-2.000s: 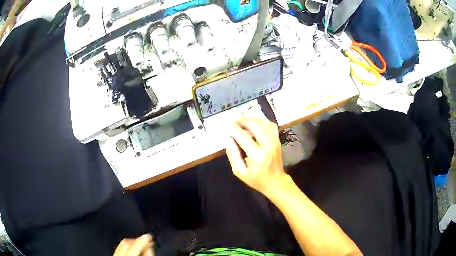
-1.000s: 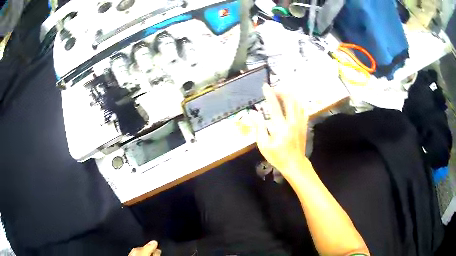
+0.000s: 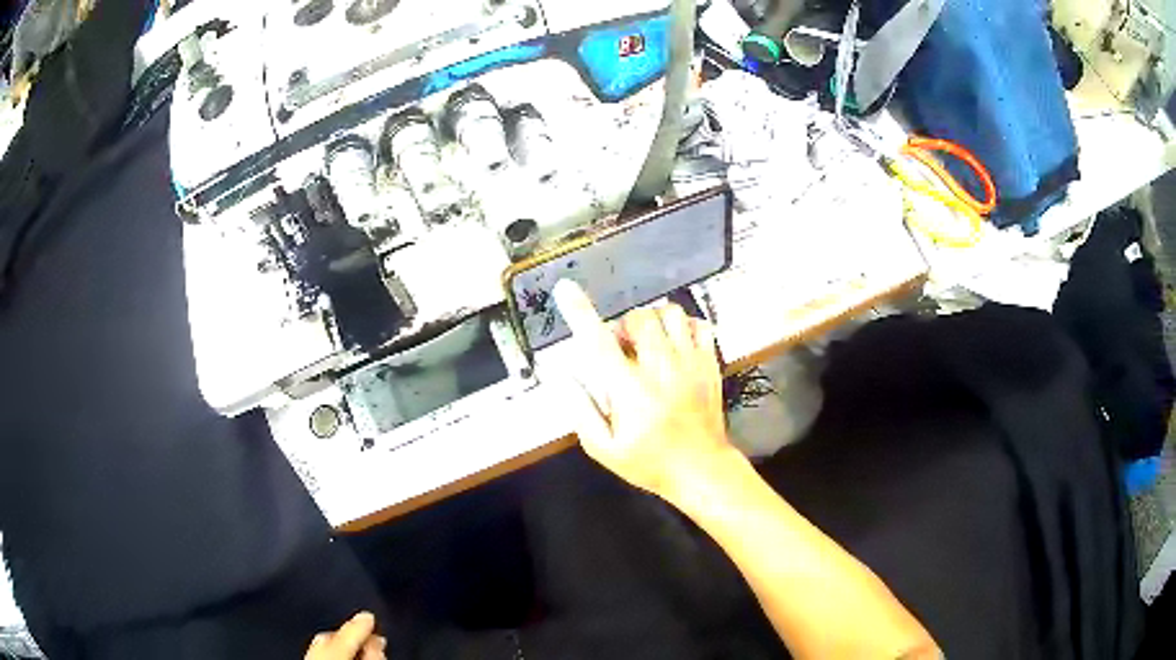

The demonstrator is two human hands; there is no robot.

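A smartphone (image 3: 632, 264) with a lit screen and gold-brown edge leans sideways against the front of the white overlock machine (image 3: 451, 161). My right hand (image 3: 651, 393) is in front of it, one finger extended over the left part of the screen, the other fingers bent. It holds nothing that I can see. My left hand (image 3: 346, 638) is cut off by the bottom edge; only some fingers show, over the black fabric (image 3: 142, 451). Whether they hold anything is hidden.
Scissors with orange and yellow handles (image 3: 952, 174) lie at the right, beside folded blue denim (image 3: 987, 97). The white table's brown edge (image 3: 458, 484) runs below the machine. Black fabric covers the lap (image 3: 929, 477). A dark fabric pile (image 3: 1112, 329) hangs at far right.
My right hand has moved left from the phone's right end to the left part of its screen. My left fingers have shifted slightly left. The camera view has shifted a little.
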